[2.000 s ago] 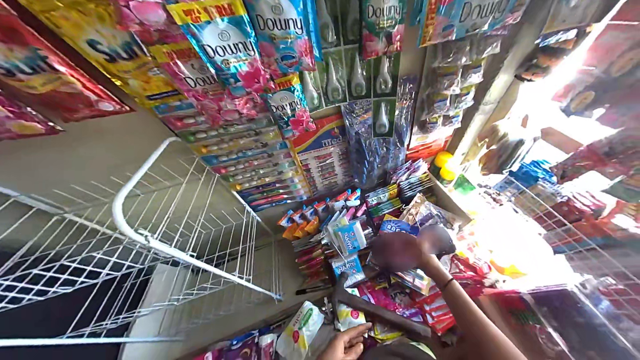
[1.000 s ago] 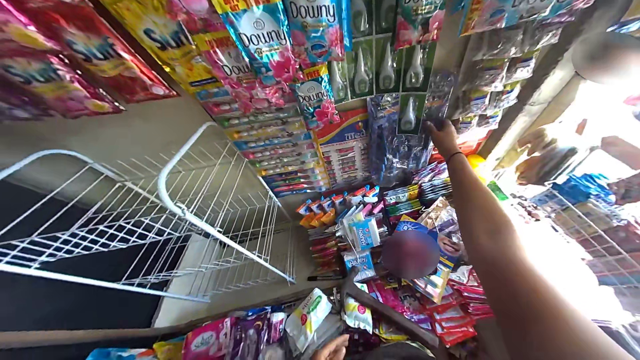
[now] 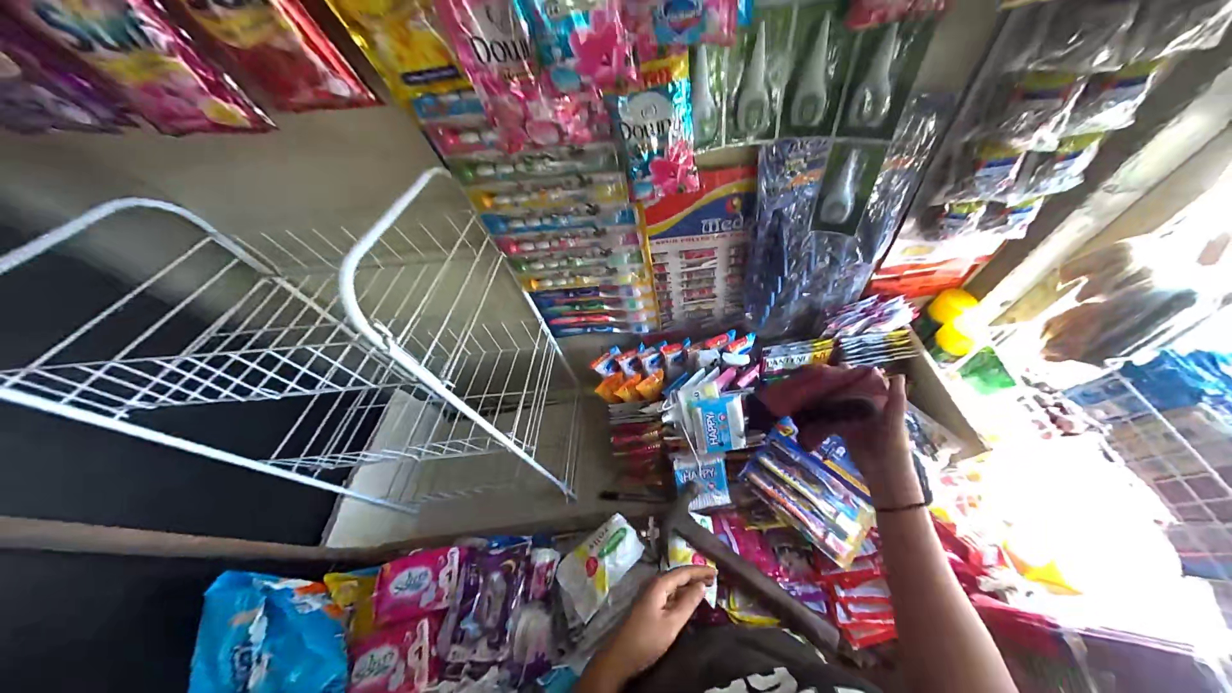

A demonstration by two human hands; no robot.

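My right hand [image 3: 881, 419], with a dark band at its wrist, is raised over the sachets beside a blurred dark maroon shape [image 3: 804, 395]; whether its fingers grip anything is unclear. Just below it, a clear pack of toothbrushes [image 3: 808, 491] lies tilted on the goods. Left of that are blue and white sachets [image 3: 717, 423]. My left hand [image 3: 664, 611] is low in the view, fingers bent, against a white and yellow packet [image 3: 691, 553] by a dark bar [image 3: 756, 577]; any grip on the packet cannot be made out.
A white wire rack [image 3: 395, 342] stands at the left. Toothbrush strips [image 3: 568, 241], detergent and softener pouches [image 3: 654, 130] and green carded items [image 3: 842, 183] hang on the wall. Pink packs [image 3: 414, 587] and a blue bag [image 3: 269, 635] sit at the lower left. Bright light washes out the right side.
My right hand has come down from the hanging plastic packs to the sachets. More of my left hand shows now. The toothbrush pack on the sachets was not visible there before.
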